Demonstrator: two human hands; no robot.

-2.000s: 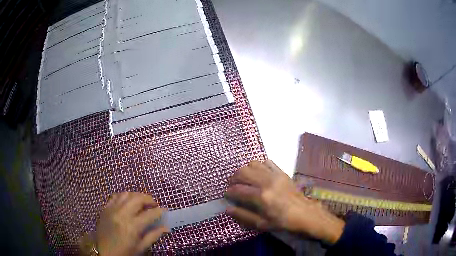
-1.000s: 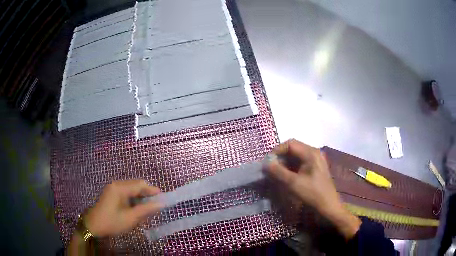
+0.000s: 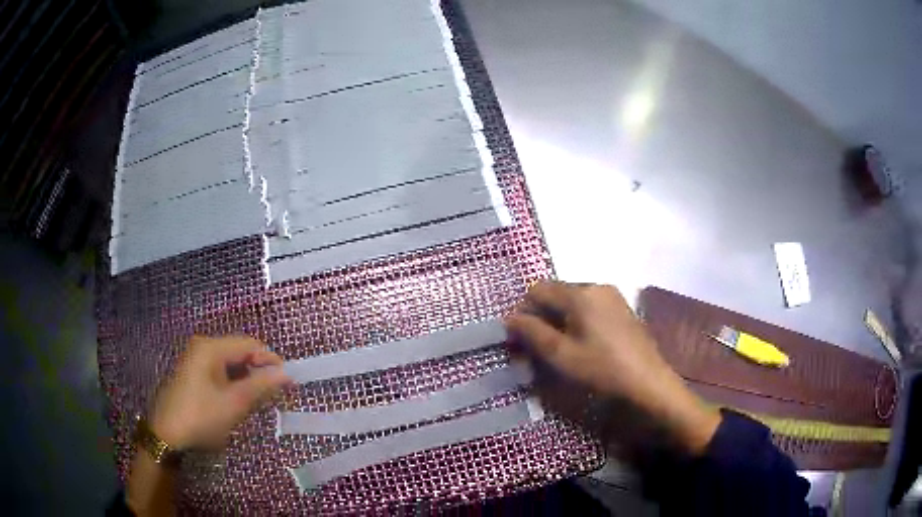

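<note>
My left hand (image 3: 217, 389) and my right hand (image 3: 581, 343) hold the two ends of a light grey strap (image 3: 399, 350) just over or on the mesh tray (image 3: 192, 323). Two more grey straps lie below it on the mesh, a middle strap (image 3: 404, 409) and a lower strap (image 3: 415, 438), spaced apart. The right ends of the held and middle straps are partly hidden by my right hand. Packed rows of pale straps (image 3: 374, 111) cover the far part of the tray.
A slotted brown board (image 3: 687, 328) lies right of the tray on the steel bench (image 3: 596, 222). It bears a yellow cutter (image 3: 758, 349) and a yellow strip (image 3: 829, 431). A white card (image 3: 792, 274), a short pale strip (image 3: 882, 335) and a dark tape roll (image 3: 871, 173) lie farther right.
One second ago one loose strap lay near the tray's front edge; now two lie there, and my hands hold another above them. The view has shifted slightly.
</note>
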